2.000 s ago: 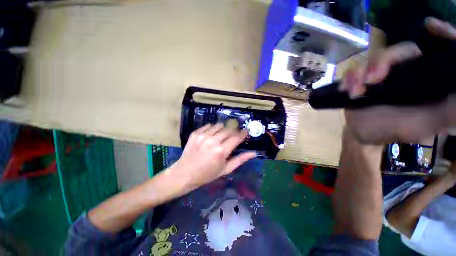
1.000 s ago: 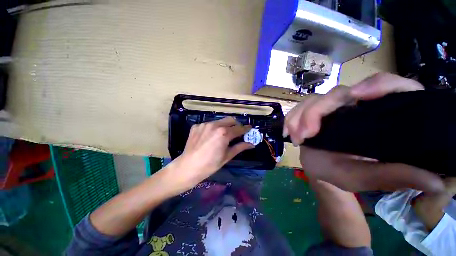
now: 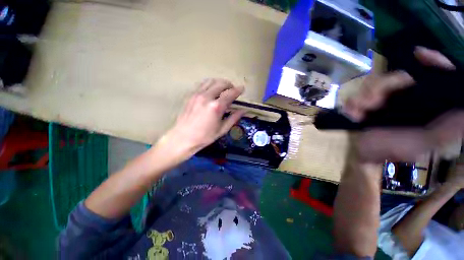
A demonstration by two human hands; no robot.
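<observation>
A black plastic housing (image 3: 244,156) lies on the cardboard-covered bench, its slotted handle edge away from me. A round white disc (image 3: 261,138) sits in it, with thin reddish wires to its right. My left hand (image 3: 203,114) covers the housing's left end, thumb and fingers around the handle edge. My right hand (image 3: 381,101), blurred, is shut on the black electric screwdriver (image 3: 333,121), held to the right of the housing. No bit is clearly visible at its tip.
A blue and silver screw feeder (image 3: 325,58) stands behind the housing. Cardboard (image 3: 127,66) covers the bench. A green mesh crate (image 3: 79,172) is at lower left. Another housing (image 3: 403,175) and a neighbouring person's arm are at right. Dark items stand at far left.
My left hand has moved from beside the disc up and left to the handle edge. My right hand and the screwdriver have drawn back right, away from the housing.
</observation>
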